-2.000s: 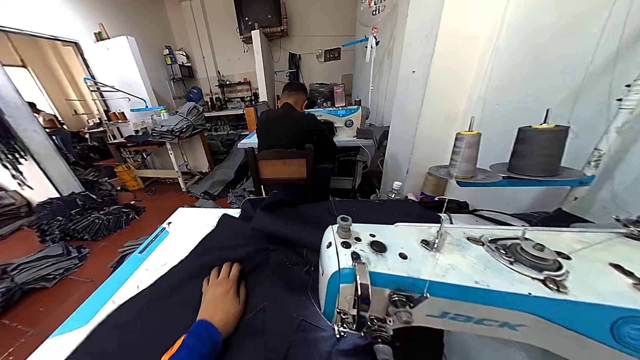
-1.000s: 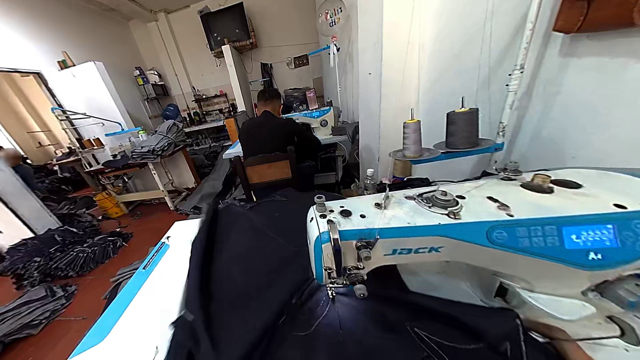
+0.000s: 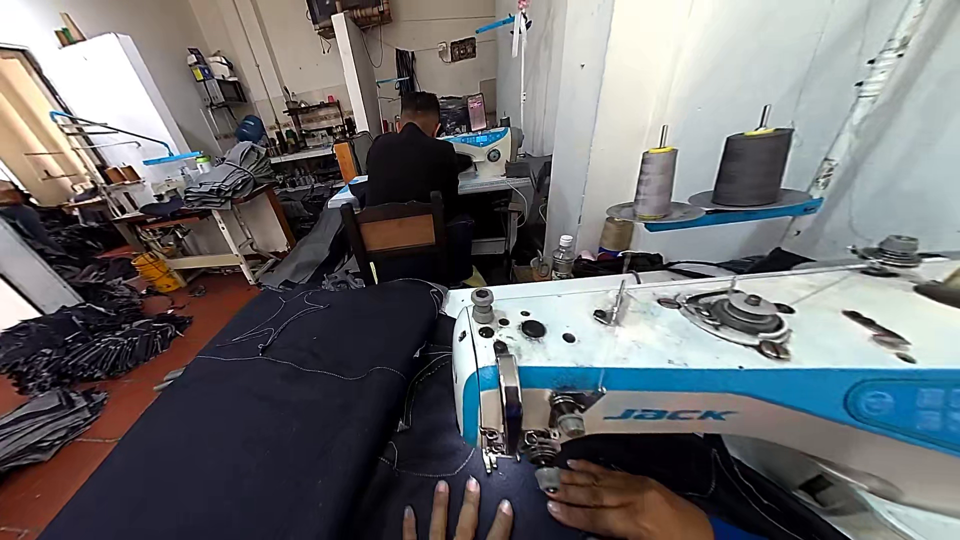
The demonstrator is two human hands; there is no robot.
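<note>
Dark navy fabric [image 3: 247, 435] with pale stitch lines covers the table left of and beneath the head of a white and blue Jack sewing machine [image 3: 675, 397]. My left hand [image 3: 459, 514] lies flat on the cloth at the bottom edge, fingers spread, just in front of the presser foot [image 3: 489, 459]; only its fingers show. Under the machine arm, my right hand [image 3: 622, 502] rests palm down on the fabric beside the needle area, fingers pointing left. More dark cloth with stitch lines is bunched behind that hand.
Two thread cones, one light grey [image 3: 655, 184] and one dark grey [image 3: 751, 169], stand on a blue stand behind the machine. A plastic bottle [image 3: 562, 257] is near them. Ahead, a person [image 3: 415, 161] sits at another machine. Stacks of cut fabric [image 3: 90, 337] lie on the red floor at left.
Both hands are now beside the presser foot; one second ago only a hand at the far right edge showed. The fabric now spreads over the left of the table, which was partly bare.
</note>
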